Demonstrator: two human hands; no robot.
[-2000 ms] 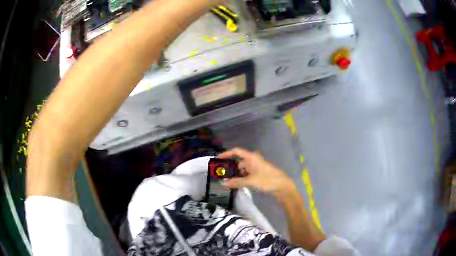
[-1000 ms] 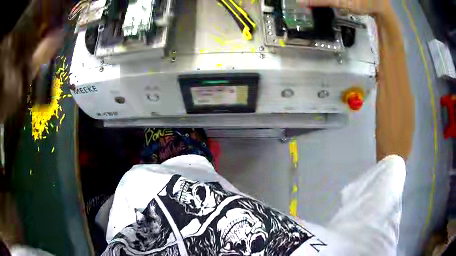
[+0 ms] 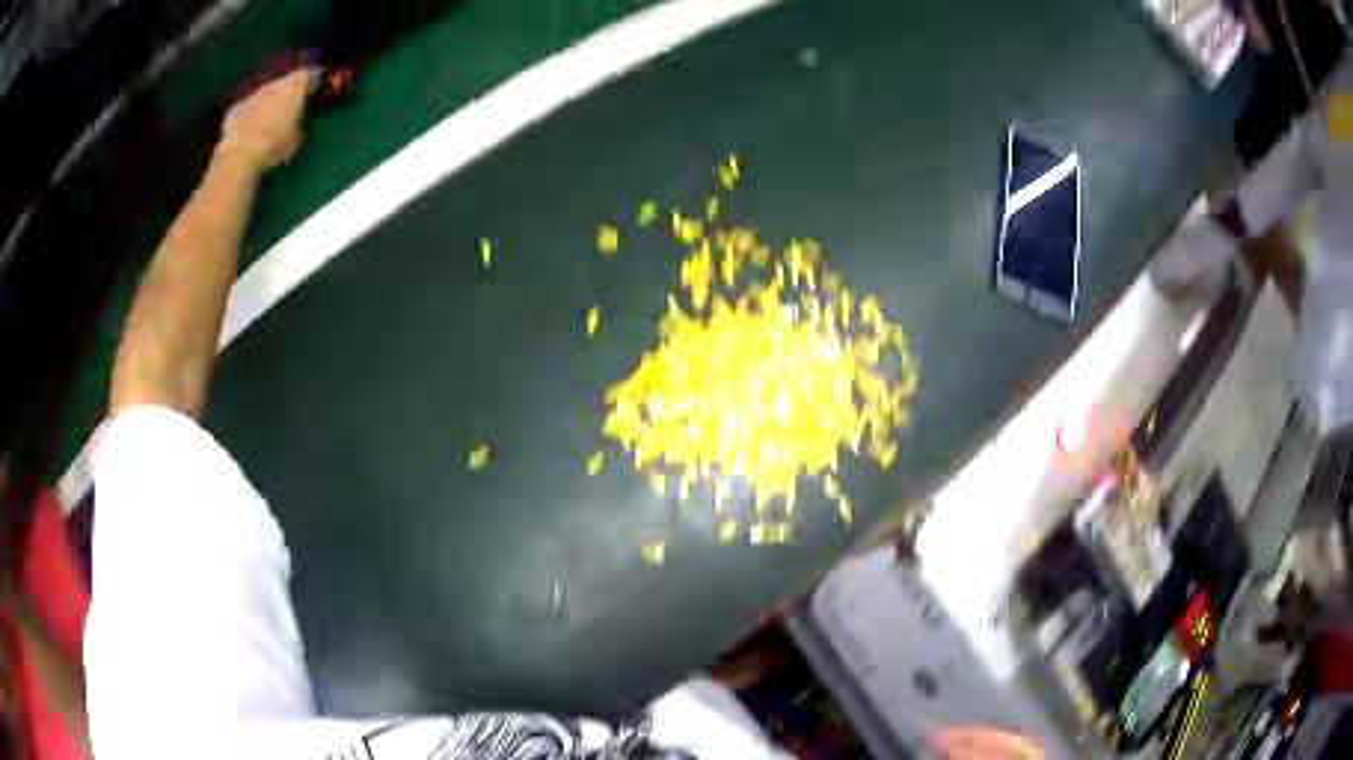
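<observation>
My left hand [image 3: 267, 122] is stretched out over the green conveyor belt at the upper left. A dark unit with a red-orange part [image 3: 338, 82] is at its fingertips; blur hides whether the fingers grip it. A loose pile of small yellow pieces [image 3: 757, 389] lies on the dark green bench, with strays around it. My right hand [image 3: 987, 742] shows only in part at the bottom edge, by the front of the white-grey press machine; its fingers cannot be made out.
A dark smartphone [image 3: 1040, 238] lies on the bench at the right. The press machine [image 3: 972, 557] adjoins at the lower right, with a dark fixture [image 3: 1061, 579] and a yellow-and-black tool [image 3: 1187, 716] on it. A white edge line [image 3: 490, 112] borders the belt. Something red [image 3: 52, 594] is at the left.
The view has swung left from the machine to the bench and belt. My left arm now extends to the belt. My right hand has left the right fixture and is low by the machine front.
</observation>
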